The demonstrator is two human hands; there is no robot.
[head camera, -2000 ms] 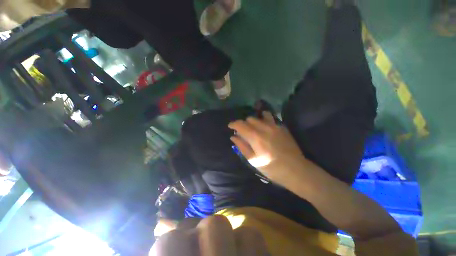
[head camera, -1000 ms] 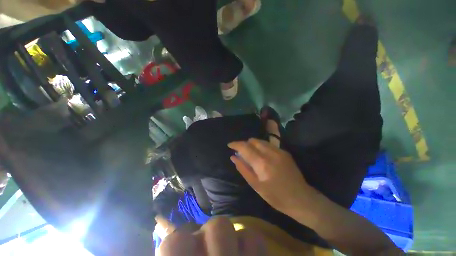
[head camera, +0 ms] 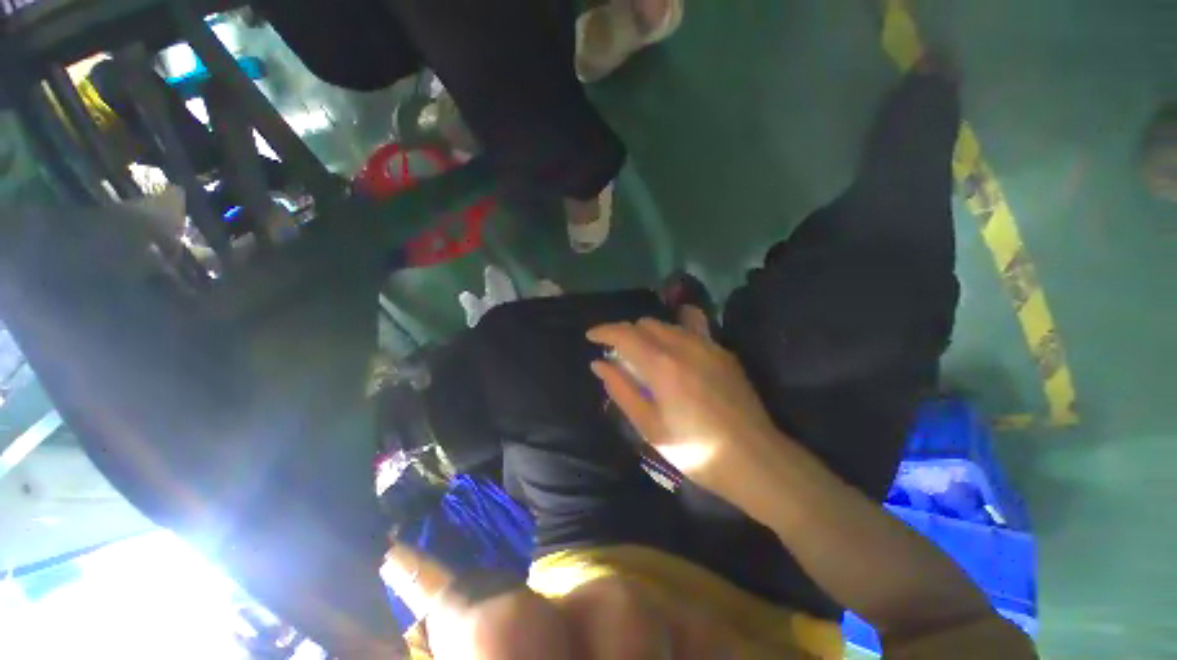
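Note:
My right hand (head camera: 684,400) is over the dark trousers of my lap, its fingers bent and thumb near the fingertips. A small pale glint shows between thumb and fingers; I cannot tell whether it is a held object. My left hand (head camera: 568,625) is blurred, very near the camera and cut off by the bottom edge. Its fingers are bent, and whatever it may hold is hidden. No packed goods can be made out in either hand.
A blue plastic bin (head camera: 962,516) with clear plastic inside stands on the floor at the right. Yellow tape (head camera: 1013,264) marks the green floor. A dark-clothed person's legs (head camera: 516,90) are ahead. A dark green surface (head camera: 245,374) with strong glare lies at the left.
Since one second ago my right hand has moved slightly up in the picture. The blurred fingers of my left hand have shifted a little. The blue bin appears slightly further left.

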